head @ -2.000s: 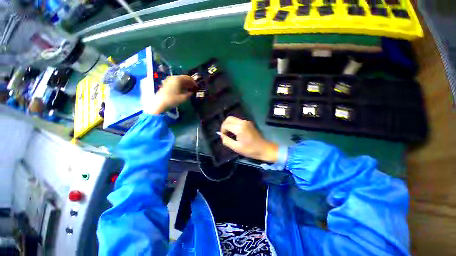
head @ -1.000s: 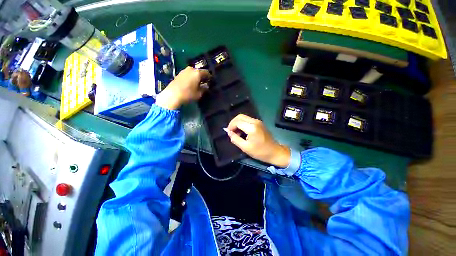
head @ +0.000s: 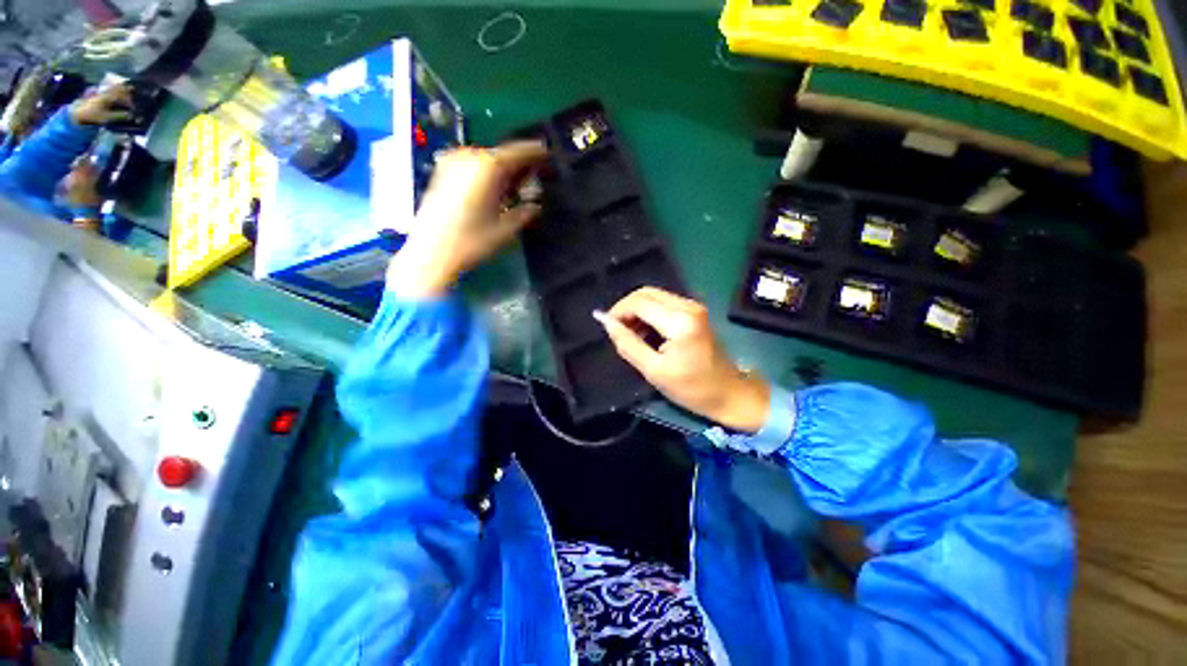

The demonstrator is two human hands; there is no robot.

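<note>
A black pocket tray (head: 612, 234) lies slanted in front of me, with one module (head: 588, 132), black-edged with a bright centre, in its upper right pocket. My left hand (head: 466, 215) is blurred over the tray's upper left pockets and hides them. A small shiny thing shows at its fingertips; I cannot tell if it is held or lies in a pocket. My right hand (head: 683, 351) is over the tray's lower right side, thumb and forefinger pinched on a small pale piece (head: 600, 316).
A second black tray (head: 1067, 319) on the right holds several modules. Behind it, a yellow tray (head: 859, 42) sits on a raised stack. A blue-and-white box (head: 339, 195) with a clear canister (head: 280, 117) stands left, beside another yellow tray (head: 215, 195). A grey machine (head: 215, 403) is lower left. Another person's hands (head: 98, 107) show far left.
My left hand has lifted slightly and shifted left, and it is now blurred. My right hand keeps its pinch over the tray. The whole view has shifted a little.
</note>
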